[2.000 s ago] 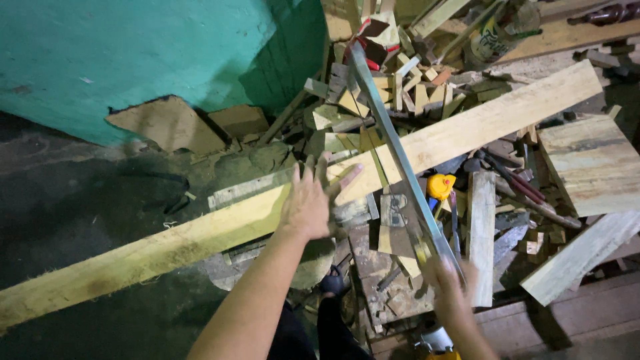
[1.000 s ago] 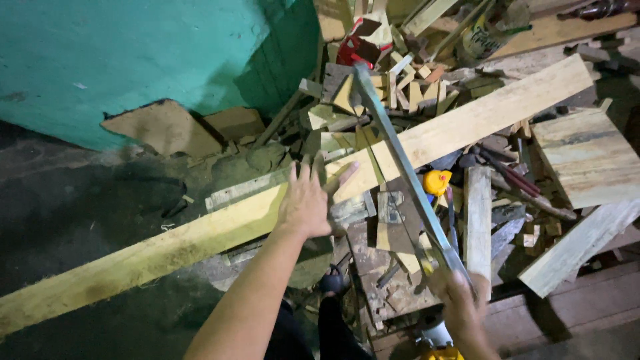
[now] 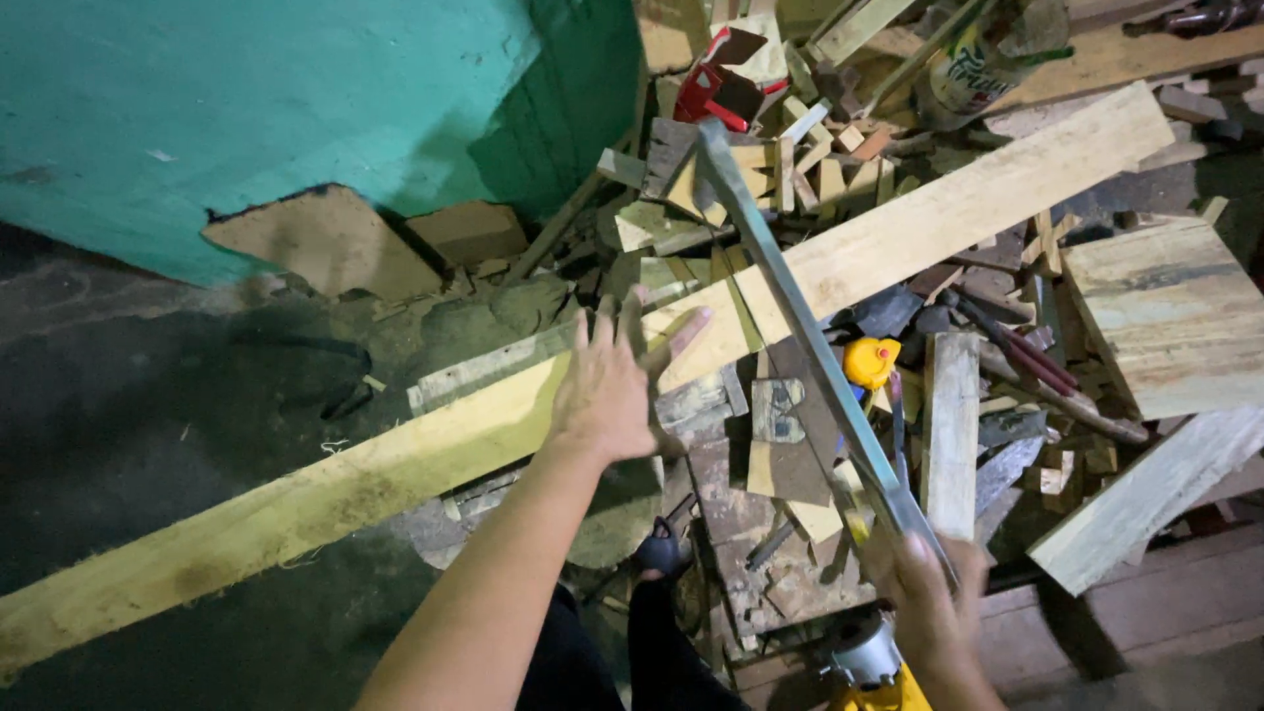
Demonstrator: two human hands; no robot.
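A long pale wooden board (image 3: 948,212) runs diagonally from the lower left to the upper right. My left hand (image 3: 607,395) presses flat on it near the middle, fingers spread. At the lower right, my right hand (image 3: 928,583) grips the near end of a metal-framed saw (image 3: 790,286), perhaps a bow saw or hacksaw. Its frame crosses over the board to the right of my left hand, the far end pointing up. The blade is hard to make out beside the frame. Narrow slits or lines cross the board just left of the frame.
Wood offcuts (image 3: 829,178) lie heaped behind and right of the board. A yellow tape measure (image 3: 871,362) sits beside the saw. Wider planks (image 3: 1165,316) lie at right, a plastic bottle (image 3: 973,79) at the top. A yellow tool (image 3: 874,671) is near my right hand; a teal wall (image 3: 296,109) stands upper left.
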